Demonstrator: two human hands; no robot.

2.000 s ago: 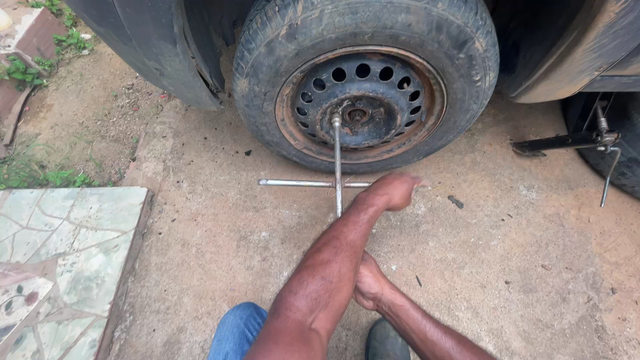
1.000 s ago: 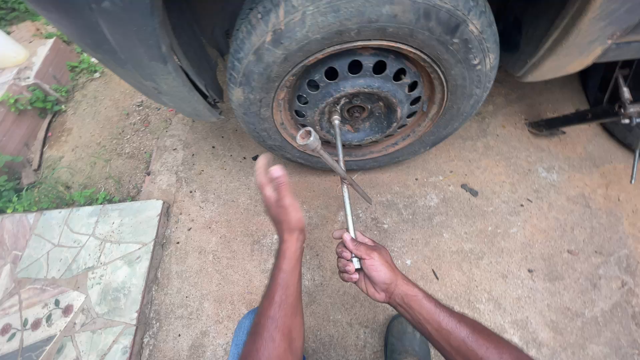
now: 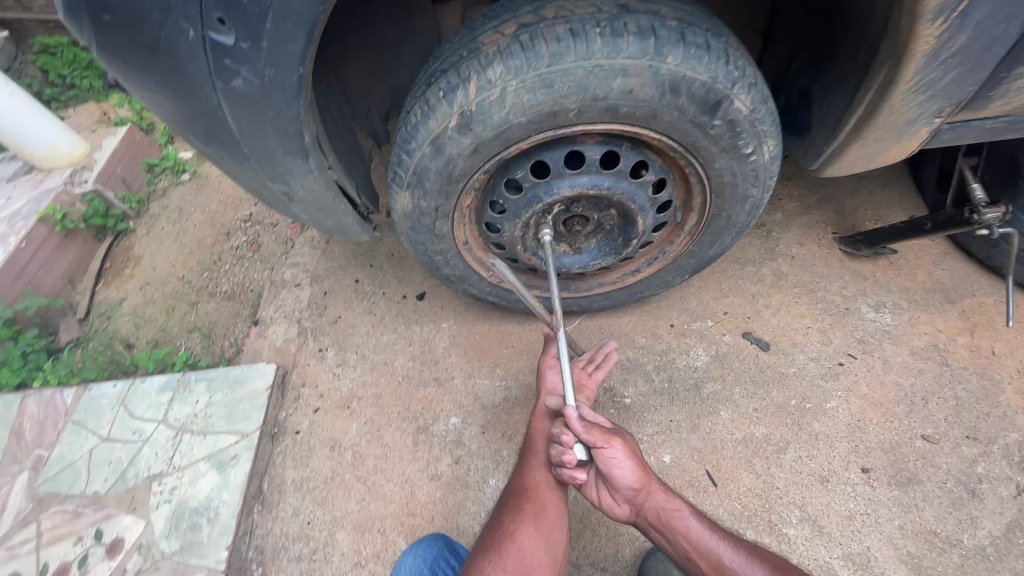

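Note:
A metal cross-shaped lug wrench [image 3: 561, 352] reaches from the rusty steel wheel rim [image 3: 692, 172], its far socket end at a bolt position left of the hub. Around the rim sits a worn black tire [image 3: 448, 136]. Closed around the wrench's near end is my right hand [image 3: 604, 460]. Just beyond it, my left hand [image 3: 572, 372] is spread with the palm up, under the shaft and close to the cross bar [image 3: 520, 290]; whether it touches the bar is hard to tell.
At the right, a scissor jack [image 3: 928, 228] with a crank handle stands by another wheel. The dark car fender [image 3: 264, 120] overhangs at upper left. A stone-tiled slab [image 3: 160, 448] lies at lower left, and a white pipe [image 3: 36, 128] is beyond it. Concrete ground [image 3: 800, 416] spreads below the wheel.
The wrench's cross bar has turned, and its angle differs in each frame. My left hand has moved right, to beneath the shaft. My right hand remains on the near end since one second ago.

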